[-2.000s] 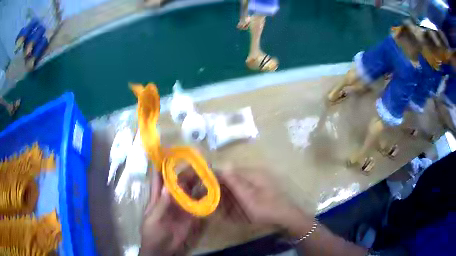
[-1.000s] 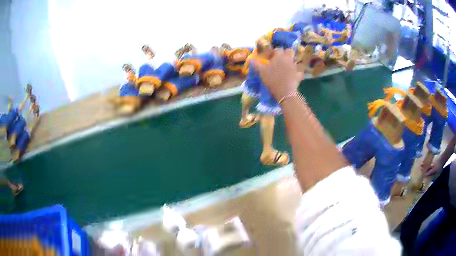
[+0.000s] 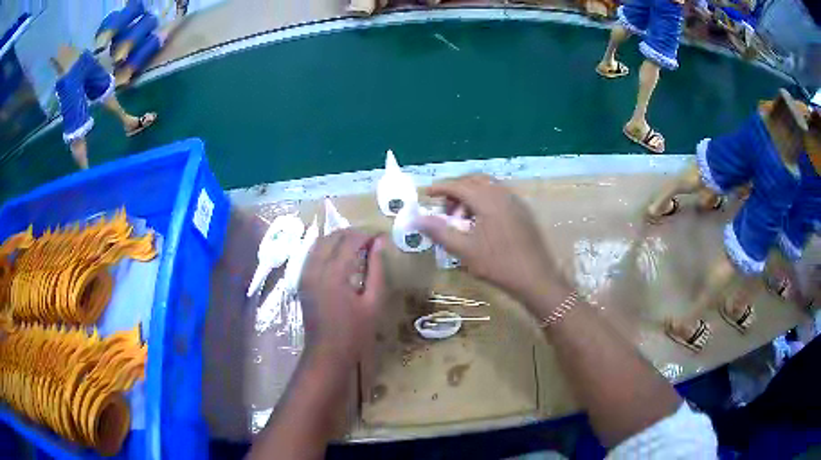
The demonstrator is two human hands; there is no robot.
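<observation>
My right hand (image 3: 491, 235) is over the bench with thumb and fingertips at a white glue bottle (image 3: 412, 239) with a dark round mark; whether it grips the bottle is unclear. A second white bottle (image 3: 395, 192) lies just beyond. My left hand (image 3: 340, 292) is left of it, fingers curled; its inside is hidden. A small white glue dish (image 3: 437, 331) with a thin stick across it sits on a stained brown board (image 3: 450, 391). Thin pale sticks (image 3: 459, 300) lie beyond the dish. A packet is mostly hidden under my right hand.
A blue crate (image 3: 184, 260) with rows of orange sashes (image 3: 67, 283) is at left. More white bottles (image 3: 277, 241) lie beside it. The green belt (image 3: 360, 90) runs across, carrying figure legs (image 3: 662, 36). Figure legs in blue shorts (image 3: 765, 180) stand on the bench at right.
The orange ring held two seconds ago is out of my hands. My right hand has left the figure it held over the belt and is back at the bottles. The view has tilted down again.
</observation>
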